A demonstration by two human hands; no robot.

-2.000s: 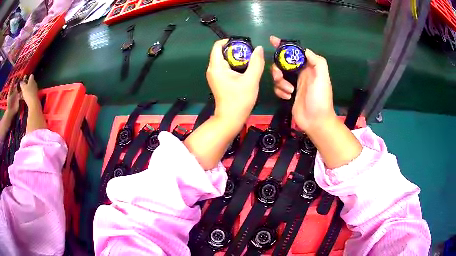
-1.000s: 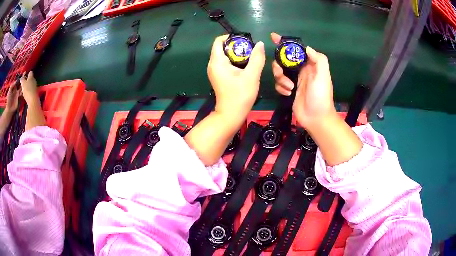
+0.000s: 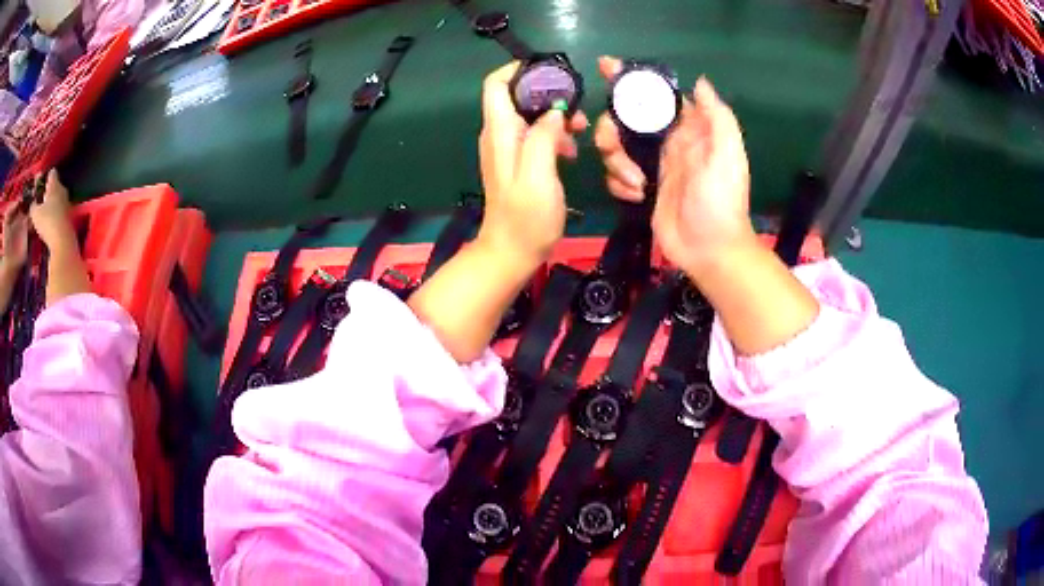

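My left hand [image 3: 524,172] holds a black round smartwatch [image 3: 547,87] above the far edge of the tray, its screen dim greyish-purple with a small green spot. My right hand [image 3: 698,172] holds a second smartwatch [image 3: 645,101] close beside it, its screen plain white and its strap hanging down. The two watches do not touch. Below my arms lies a red tray [image 3: 716,504] with several black watches [image 3: 601,410] in rows, sensor side up, straps slanting across. My sleeves hide part of the tray.
Three watches [image 3: 370,89] lie on the green surface beyond the tray. Stacked red trays [image 3: 126,246] stand at left beside another person's hands and pink sleeve [image 3: 69,378]. A grey post [image 3: 876,126] rises at right. More red trays [image 3: 286,21] are along the far side.
The left watch's screen has gone from a blue and yellow dial to dim purple, the right one's to plain white. My right thumb has lifted off its watch. The view has shifted slightly.
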